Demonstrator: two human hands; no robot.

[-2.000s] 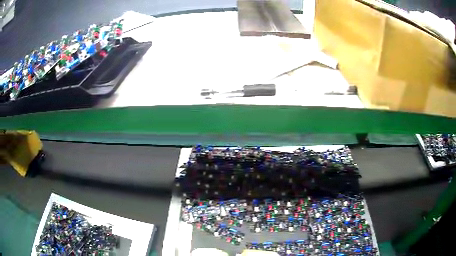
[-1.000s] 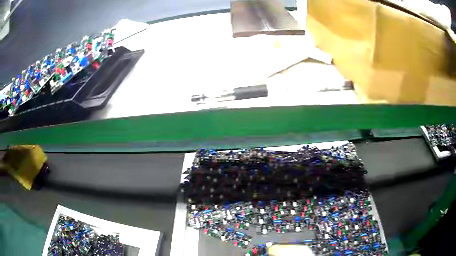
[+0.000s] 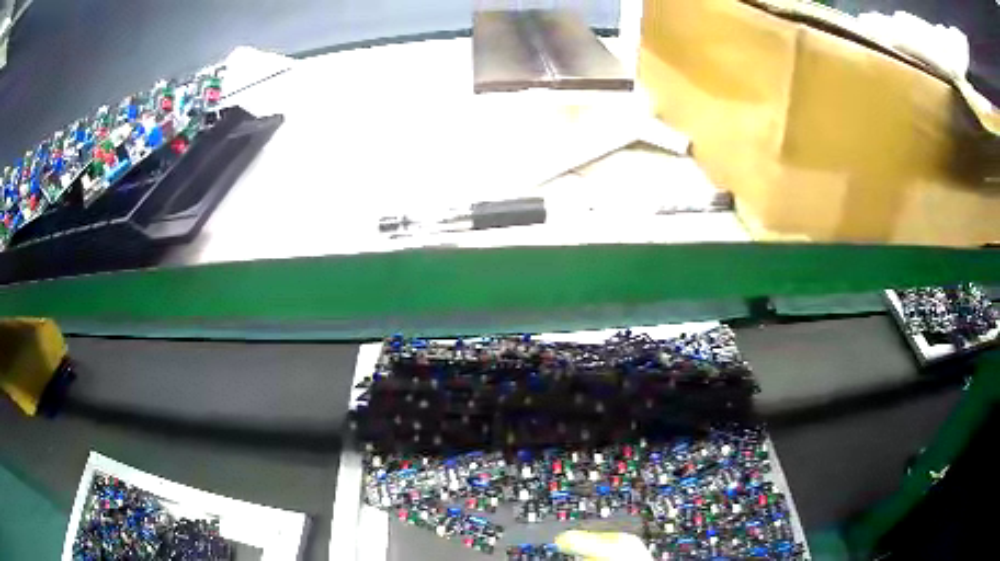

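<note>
The main tray has a white rim and holds dense rows of tiny multicoloured parts. A dark band of parts crosses its upper half. A grey bare patch shows at its lower left. A pale yellowish glove tip shows at the bottom edge, over the lower rows. Only this bit of one hand is in the picture; which hand it is and what its fingers hold cannot be told. The other hand is not in view.
A second tray stands lower left, a third at far right. A yellow block is on the left. Above the green shelf edge are a black tray, a dark-handled tool, a dark plate and a cardboard box.
The view has shifted, so shelf things sit further left. Two pale glove tips showed at the bottom edge two seconds ago; one shows now, reaching slightly higher over the rows.
</note>
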